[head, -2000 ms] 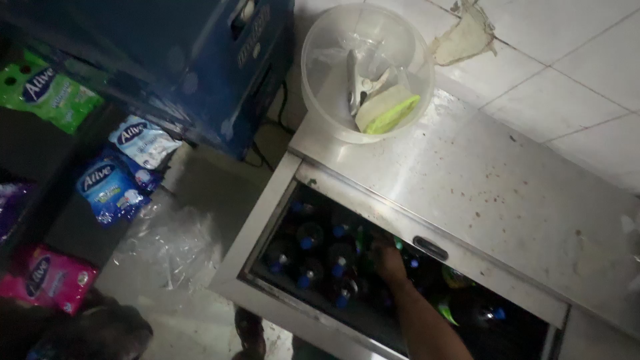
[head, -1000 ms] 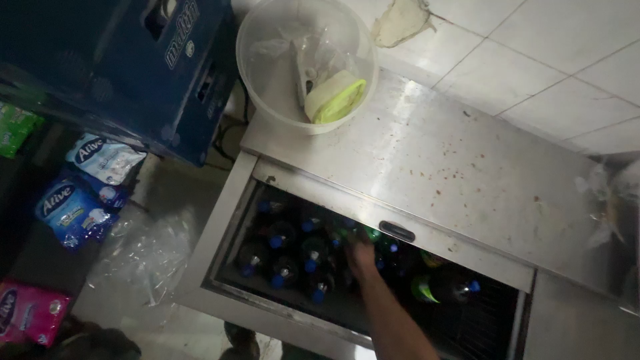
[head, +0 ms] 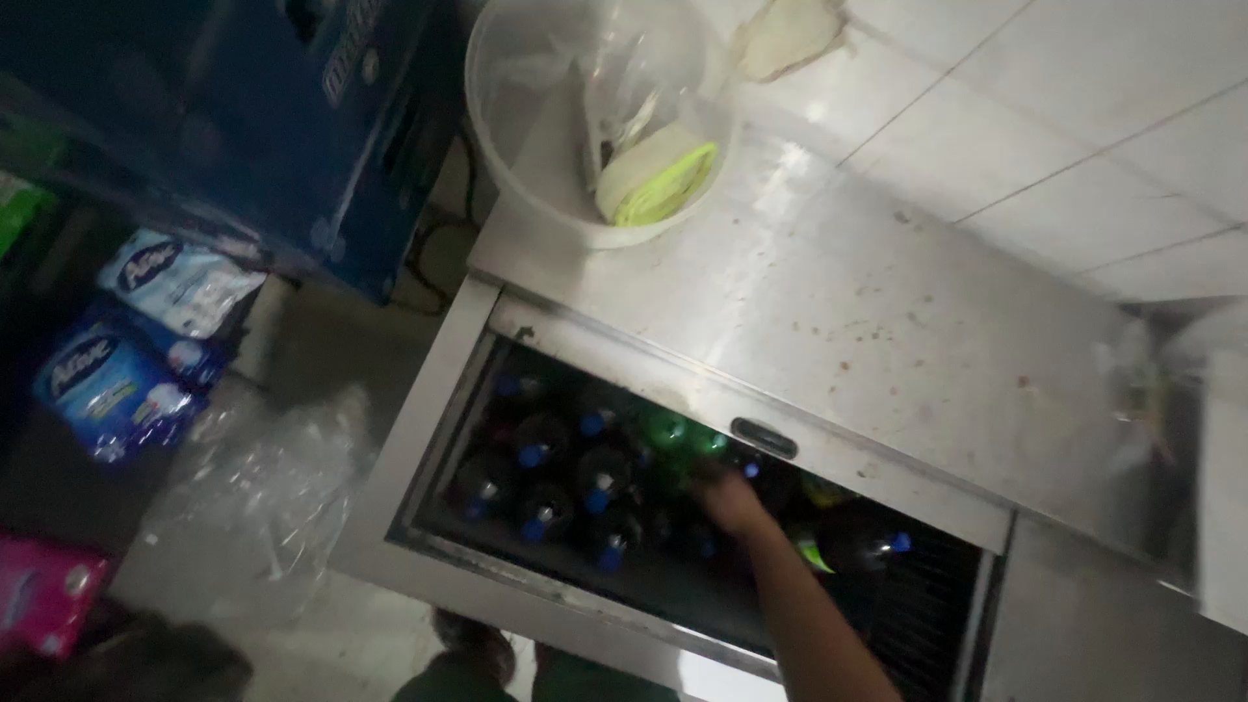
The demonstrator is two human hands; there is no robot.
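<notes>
My right hand [head: 726, 495] reaches down through the open top of a stainless-steel chest cooler [head: 624, 361]. Its blurred fingers are beside green bottles [head: 667, 429] near the sliding lid's recessed handle [head: 764, 438]; whether they grip one cannot be seen. Several dark bottles with blue caps [head: 543, 512] stand upright to the left of the hand. To its right, a dark bottle with a green label [head: 858, 548] lies tilted over a black rack [head: 931, 595]. My left hand is not in view.
A clear plastic tub [head: 526, 175] holding bags stands on the cooler's top by the tiled wall [head: 1053, 127]. Left are a blue crate [head: 224, 117], Alive detergent packs [head: 107, 385] and crumpled clear plastic [head: 273, 487] on the floor. Feet show below the cooler.
My right hand stays inside the cooler among the bottles, a little nearer the green ones than at first. The view has shifted somewhat.
</notes>
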